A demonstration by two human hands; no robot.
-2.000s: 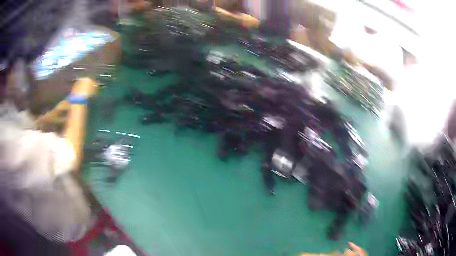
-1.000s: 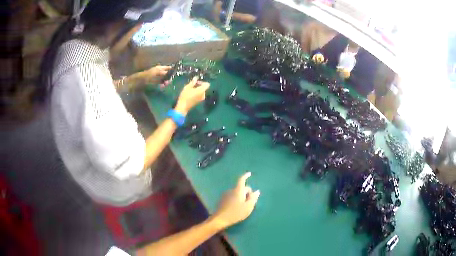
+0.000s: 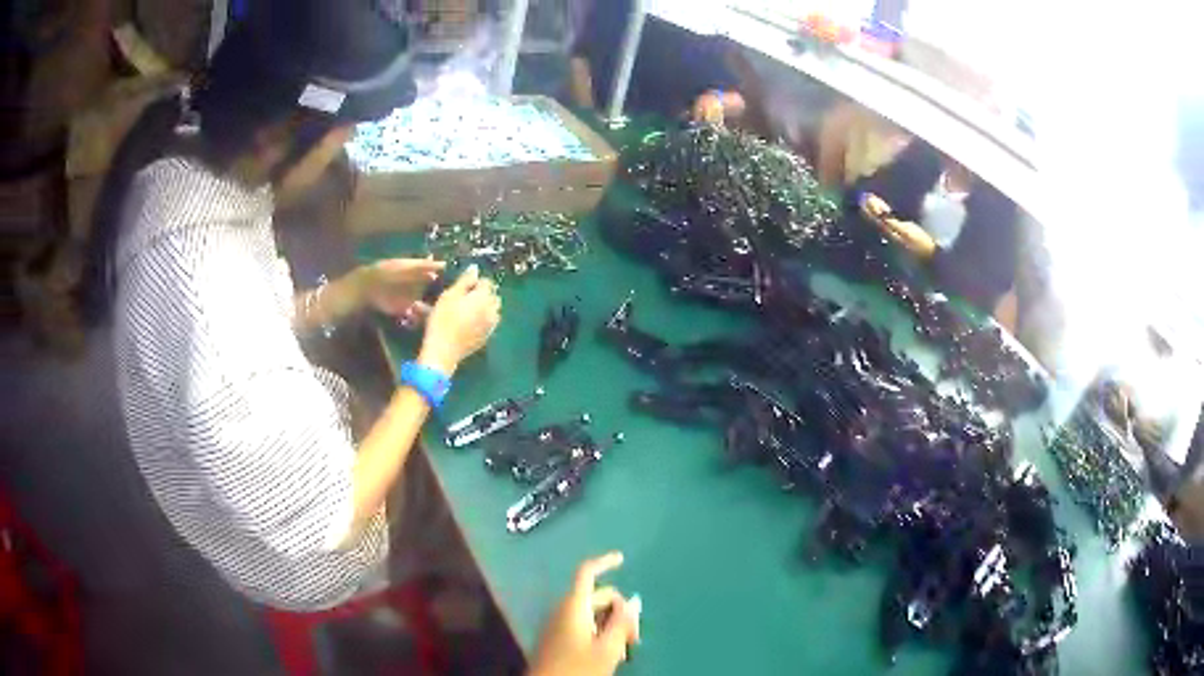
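Observation:
My left hand [image 3: 590,627] is at the bottom edge, cut off, over the near edge of the green bench. Its fingers are apart and I see nothing held in it. My right hand is out of the picture. A large heap of black housings [image 3: 911,449] lies to the right of my hand. A small group of black housings [image 3: 548,482] lies beyond my hand, near the bench edge, some with shiny strips. Another small dark bunch [image 3: 559,333] lies farther off.
A co-worker [image 3: 238,396] with a blue wristband sits at the left. A carton [image 3: 489,192] of blue-white strips stands beyond, green boards [image 3: 515,243] before it. More boards [image 3: 739,185] are piled farther back. Other people's hands show across the bench. A red stool [image 3: 357,634] is below.
The view has swung from a blurred view of the heap towards the co-worker. My left hand now sits lower in the picture than one second ago, still with fingers apart.

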